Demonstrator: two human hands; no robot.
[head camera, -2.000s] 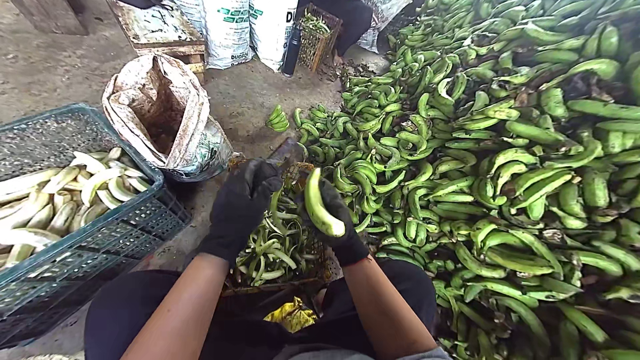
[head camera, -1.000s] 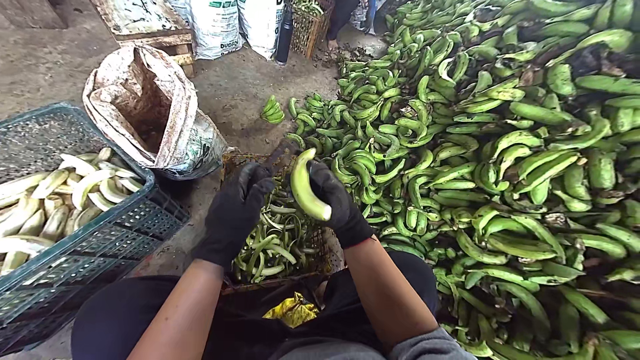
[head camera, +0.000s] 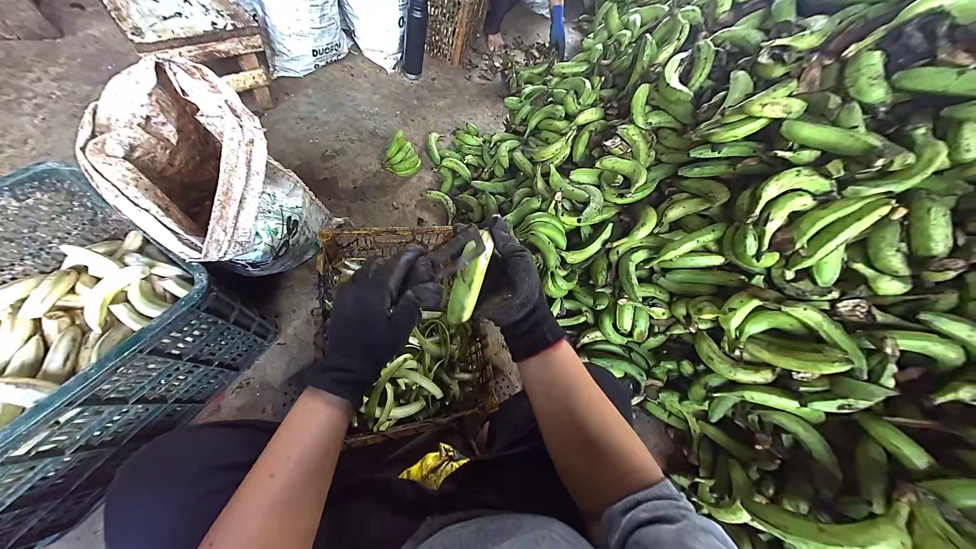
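Observation:
Both my hands wear black gloves. My right hand (head camera: 515, 282) grips a green plantain (head camera: 468, 280), held upright, with a pale strip showing along its side. My left hand (head camera: 381, 313) is closed around a knife (head camera: 457, 250), whose dark blade lies against the plantain's upper part; the handle is hidden in the glove. Beneath my hands stands a crate (head camera: 374, 240) holding green peel strips (head camera: 412, 381). A large heap of green plantains (head camera: 686, 259) fills the right side. Peeled plantains (head camera: 91, 305) lie in a green plastic crate (head camera: 194, 305) at the left.
An open, stained woven sack (head camera: 244, 175) stands behind the plastic crate. Farther back are a wooden stand (head camera: 221, 49), white sacks (head camera: 305, 34), a dark bottle (head camera: 415, 34) and a basket (head camera: 455, 27). A small green bunch (head camera: 401, 155) lies on the floor. Another person's blue-gloved hand (head camera: 557, 32) shows at the top.
The plantain in my right hand was whole green-skinned on its visible side and now shows a pale strip. My left hand has brought the knife against it. Another person's blue glove has come into view.

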